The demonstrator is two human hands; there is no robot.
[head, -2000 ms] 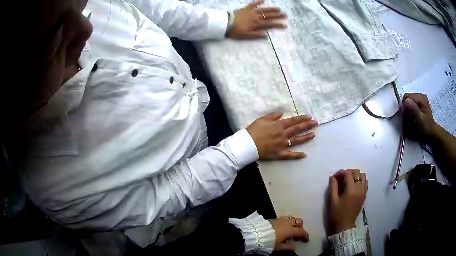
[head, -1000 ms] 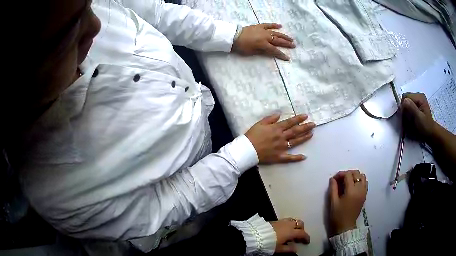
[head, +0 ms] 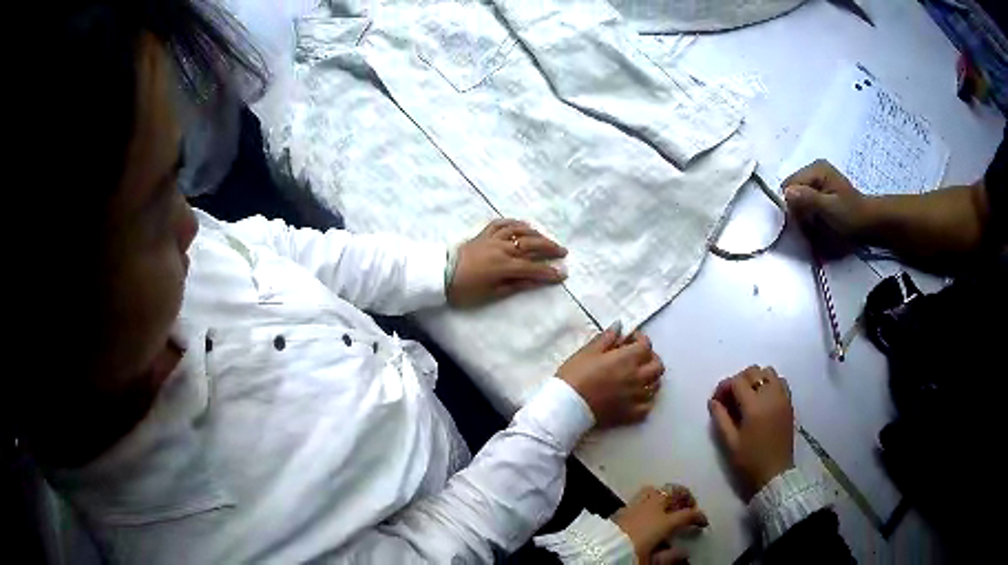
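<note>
A pale shirt jacket (head: pixel 619 210) lies on the white table, its dark front line running diagonally to the hem. Another person's two hands touch it: one hand (head: pixel 506 263) lies flat on the front, the other (head: pixel 615 373) pinches the hem corner. My right hand (head: pixel 754 425) rests loosely curled on the table, away from the garment, empty. My left hand (head: pixel 660 523) is at the bottom edge, partly cut off, fingers loosely bent, nothing visible in it. A thin tape (head: pixel 752 255) loops beside the hem.
A hand (head: pixel 829 199) reaches in from the right, by the tape's end. A striped pencil (head: pixel 827 300), a black bag (head: pixel 891 307), a written sheet (head: pixel 890 138) and a greenish strip (head: pixel 846 475) are at the right. A person in a white shirt (head: pixel 298 408) fills the left.
The view has shifted, showing more of the garment's upper part. The other person's lower hand has gone from flat to pinching the hem corner. My hands stay resting at the table's near side.
</note>
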